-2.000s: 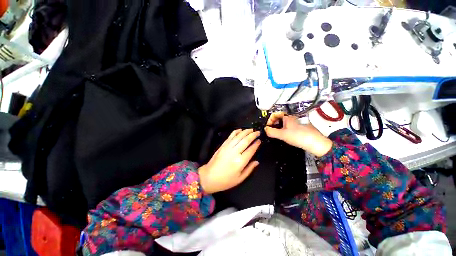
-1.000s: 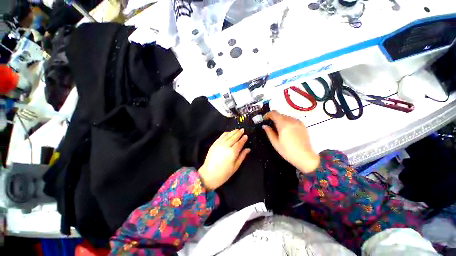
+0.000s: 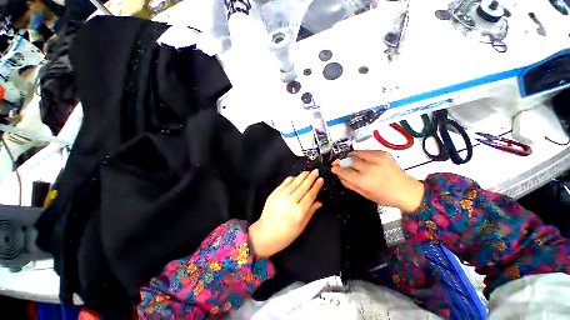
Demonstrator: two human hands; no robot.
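Observation:
A black garment (image 3: 169, 206) is heaped left of the needle and runs under the metal presser foot (image 3: 324, 150) of the white sewing machine (image 3: 369, 81). My left hand (image 3: 284, 215) lies flat on the cloth just in front of the foot, fingers slightly apart, gripping nothing. My right hand (image 3: 378, 179) is at the cloth just right of the foot, thumb and fingertips together on its edge. A small pale spot shows at the right fingertips; I cannot tell what it is. The needle tip is hidden.
Red-looped scissors (image 3: 395, 137), black-handled scissors (image 3: 453, 140) and a red-handled tool (image 3: 509, 145) lie right of the needle under the machine arm. A grey round-faced device (image 3: 15, 234) is at the left edge. A blue crate (image 3: 453, 281) is below the table at lower right.
The view has shifted, so the machine stands differently in the frame. My right hand has its fingers closer together beside the foot. My left hand stays flat on the cloth.

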